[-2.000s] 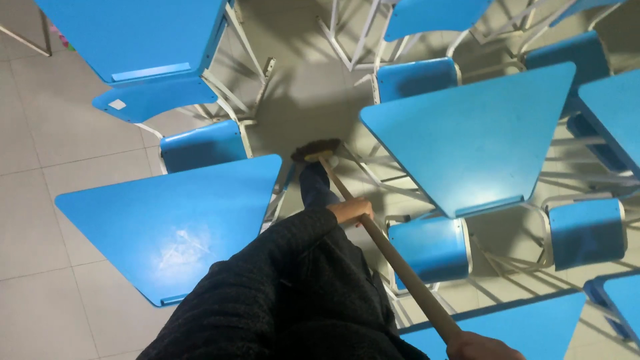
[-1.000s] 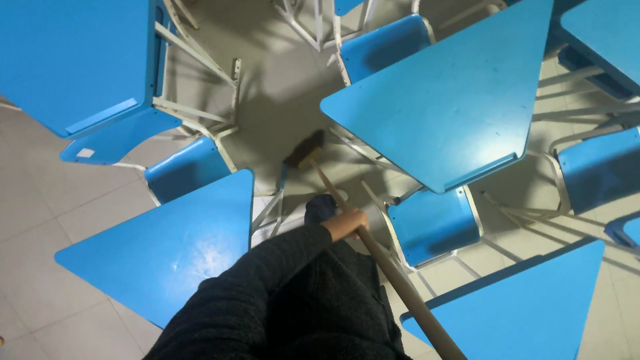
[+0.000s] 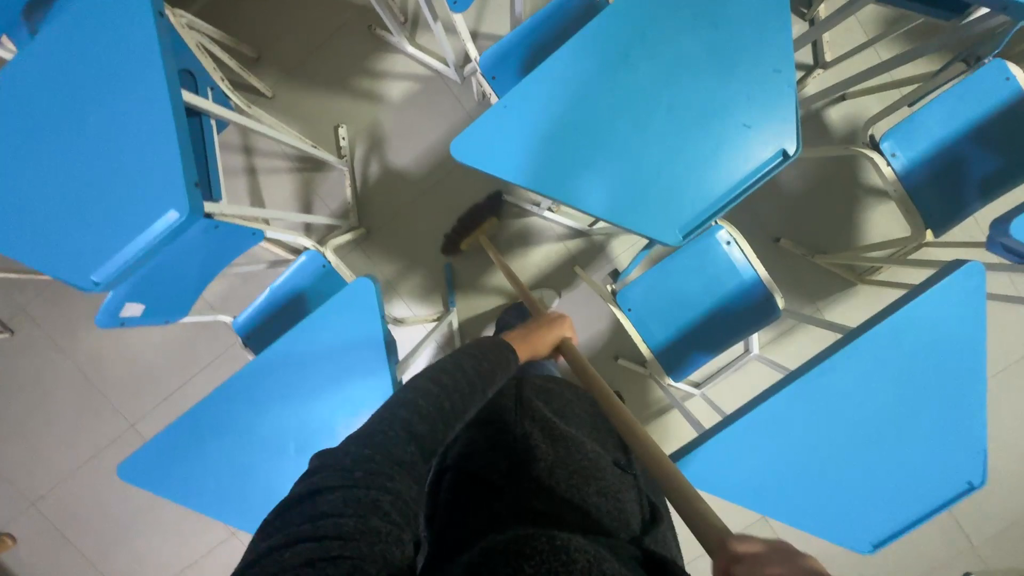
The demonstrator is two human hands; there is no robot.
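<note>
A push broom with a long wooden handle (image 3: 632, 432) slants from the lower right up to its dark-bristled head (image 3: 474, 224), which rests on the tiled floor between the desks. My left hand (image 3: 542, 337) is closed around the handle's lower part, in front of my body. At the bottom edge, my right hand (image 3: 768, 558) grips the handle near its upper end; it is blurred and partly cut off by the frame.
Blue trapezoid desks stand at the upper left (image 3: 88, 136), lower left (image 3: 280, 408), top centre (image 3: 640, 112) and right (image 3: 864, 416). Blue chairs with pale metal frames stand among them, one (image 3: 700, 300) right of the handle. Metal legs reach out near the broom head.
The view has shifted along the desks. The broom head now lies farther from my foot than two seconds ago. My right hand, out of frame one second ago, shows again at the bottom.
</note>
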